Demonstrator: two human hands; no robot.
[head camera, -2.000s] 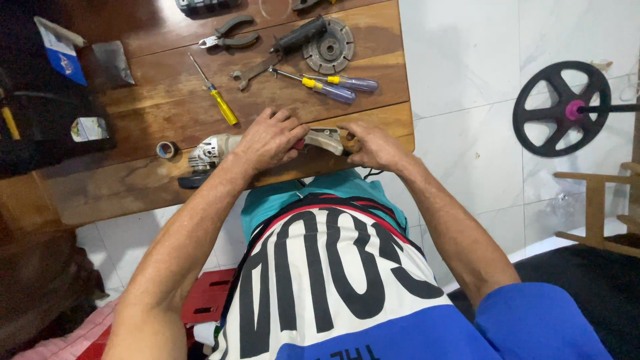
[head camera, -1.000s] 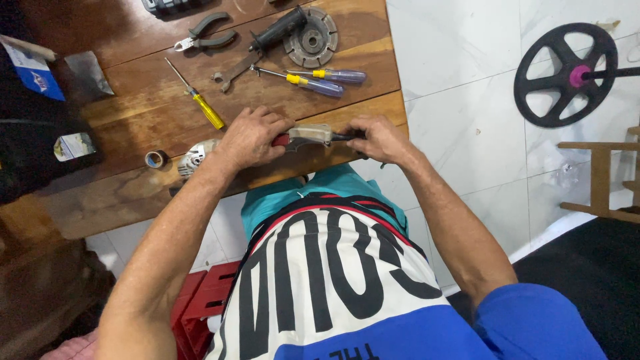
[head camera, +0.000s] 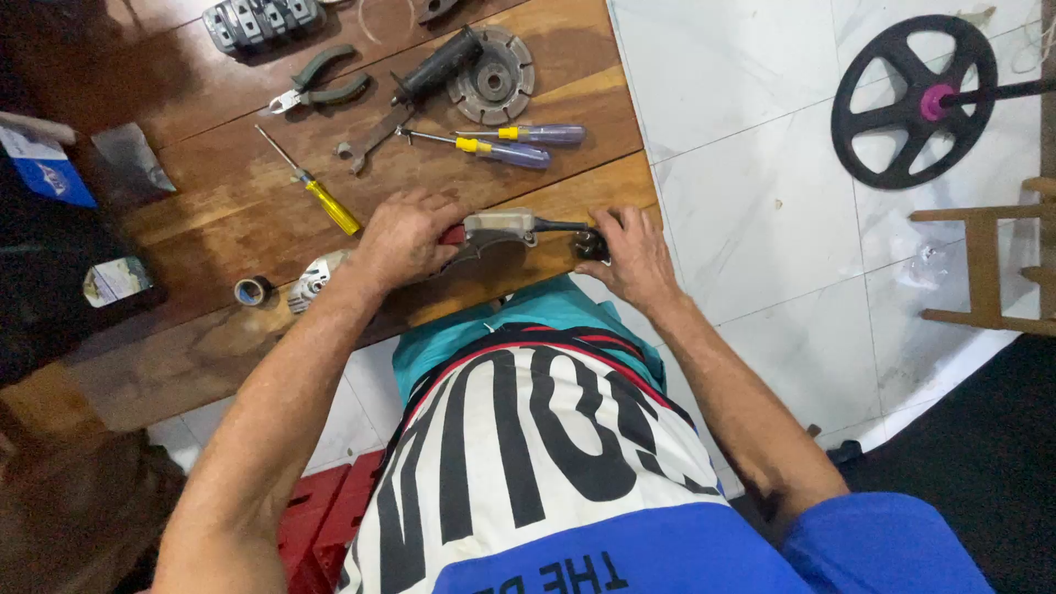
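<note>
An angle grinder (head camera: 500, 223) lies along the near edge of the wooden table, its metal gear head (head camera: 315, 280) at the left. My left hand (head camera: 412, 235) is closed around the middle of its body. At the tail end, a black cord sleeve runs to my right hand (head camera: 631, 252), whose thumb and fingers hold the coiled black power cord (head camera: 591, 244). Farther back lie a yellow-handled screwdriver (head camera: 332, 205), diagonal cutting pliers (head camera: 318, 87), an open-end wrench (head camera: 375, 140), a black side handle (head camera: 437, 66) against a segmented diamond disc (head camera: 493, 78), and two purple-and-yellow screwdrivers (head camera: 505, 153) (head camera: 543, 134).
A tape roll (head camera: 252, 290) sits left of the gear head. Black bags or cases (head camera: 49, 247) fill the table's left side, and a grey-black tool part (head camera: 262, 23) lies at the back. Right of the table stand a black spoked wheel (head camera: 895, 157) and a wooden frame (head camera: 982, 268).
My right hand has shifted from the grinder's tail end to the cord beyond it, and the tail housing now shows uncovered. My left hand has stayed on the grinder body.
</note>
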